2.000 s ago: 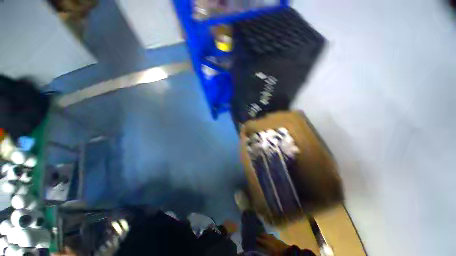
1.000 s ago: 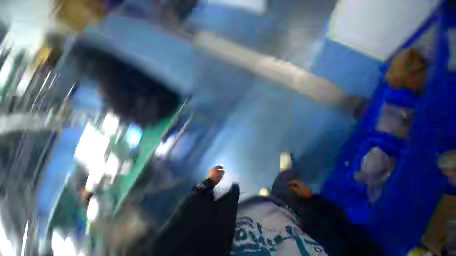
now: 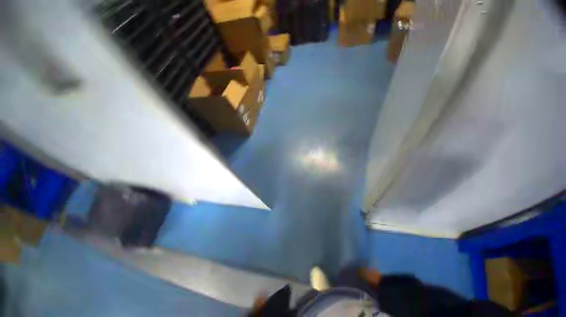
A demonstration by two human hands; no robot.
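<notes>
My left hand (image 3: 260,302) is small and blurred at the bottom edge, beside a dark sleeve. My right hand (image 3: 371,277) is also small and blurred, at the end of a dark sleeve right of centre. I cannot tell whether either hand holds anything. A pale thing, perhaps a shoe tip (image 3: 319,278), shows between them. In front lies a blue floor (image 3: 310,117) seen through an opening between white walls. An open cardboard carton (image 3: 229,102) stands on it at the left, with its flaps up.
A white panel (image 3: 124,124) juts in from the left and a white wall (image 3: 471,142) bounds the right. More cartons (image 3: 357,25) stand at the back beside dark racks. A dark box (image 3: 130,213) is at lower left. A blue rack with a carton (image 3: 506,282) is at lower right.
The view has turned from the green bench with white parts and the blue rack to an opening with cartons beyond. Both hands remain low in the picture and are smaller and more cut off.
</notes>
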